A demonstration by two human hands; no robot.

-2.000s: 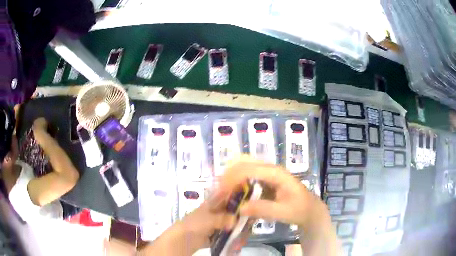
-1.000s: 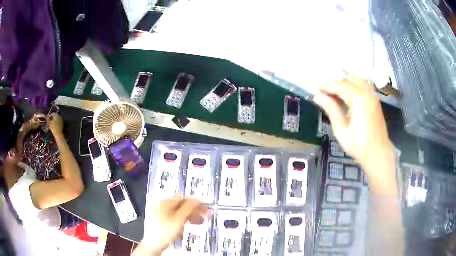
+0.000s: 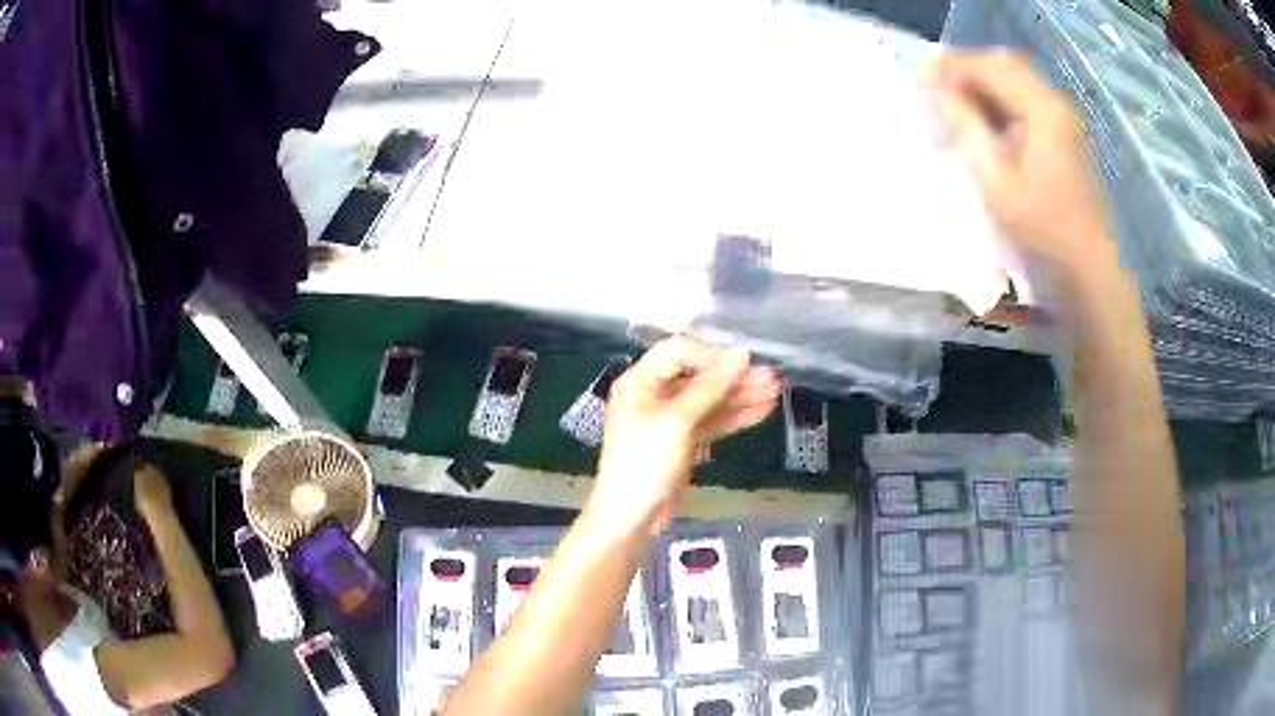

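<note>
A large clear plastic tray (image 3: 853,353), glossy and partly blurred, lies over the white ledge's near edge and overhangs the belt. My left hand (image 3: 685,413) has its fingers closed at the tray's near left edge. My right hand (image 3: 1028,154) is raised at the upper right beside the stacked trays, fingers curled and blurred; whether it grips the tray's far side cannot be told. The blister tray (image 3: 414,616) holds white phone backs with dark and red ovals. My left forearm crosses it and hides some pockets.
Phone bodies (image 3: 503,395) lie on the green belt. Stacked clear trays (image 3: 1175,210) stand upper right. A front-housing tray (image 3: 965,448) is at right, partly behind my right forearm. A fan (image 3: 308,492), a purple-lit smartphone (image 3: 336,567) and another person's arm (image 3: 182,616) are at left.
My left hand has moved from the near tray up to the clear tray's edge. My right hand has moved up toward the far side of the ledge. The view has tilted upward.
</note>
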